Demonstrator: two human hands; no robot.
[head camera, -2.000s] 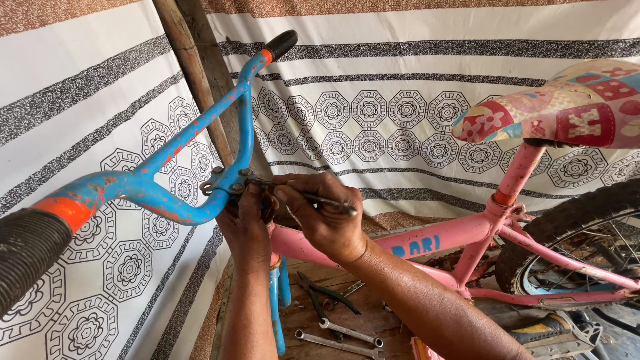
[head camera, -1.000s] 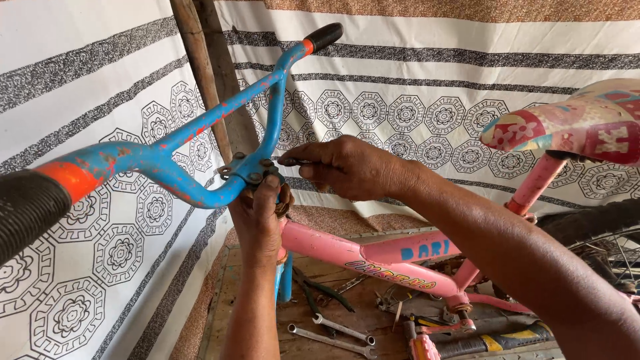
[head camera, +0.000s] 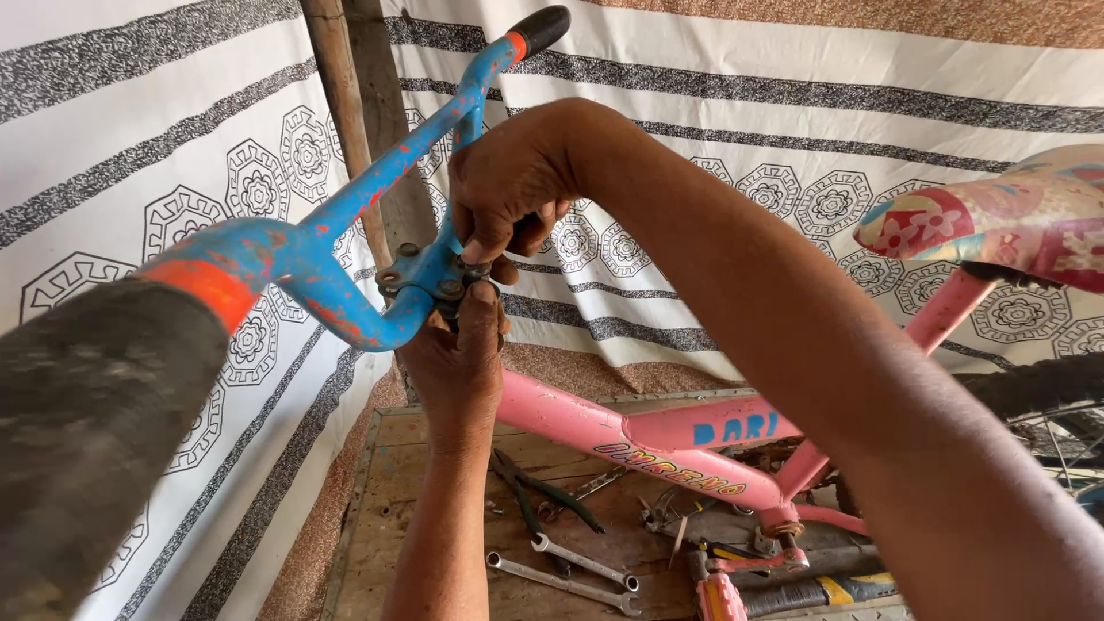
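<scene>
The blue bicycle handlebar (head camera: 379, 185), with chipped paint and black grips, reaches from the lower left to the top centre. At its middle is the bolted stem clamp (head camera: 435, 276). My left hand (head camera: 461, 341) wraps the stem from below, its thumb against the clamp's right side. From above, my right hand (head camera: 513, 194) bends down with thumb and fingers at a bolt on that same side; whether it holds a small part is hidden by the fingers. The pink bicycle frame (head camera: 561, 414) runs from beneath my left hand to the right, under the patterned saddle (head camera: 992, 216).
Pliers with dark handles (head camera: 543, 492) and combination wrenches (head camera: 586, 565) lie on the wooden boards (head camera: 397, 483). A pink pedal (head camera: 720, 595) is at the bottom, the rear tyre (head camera: 1044, 384) at right. A patterned cloth (head camera: 776, 86) hangs behind, beside a wooden post (head camera: 341, 103).
My right hand, earlier holding a slim metal tool beside the clamp, now has its fingers on the clamp's bolt, and that tool is no longer visible. My left hand stays around the stem.
</scene>
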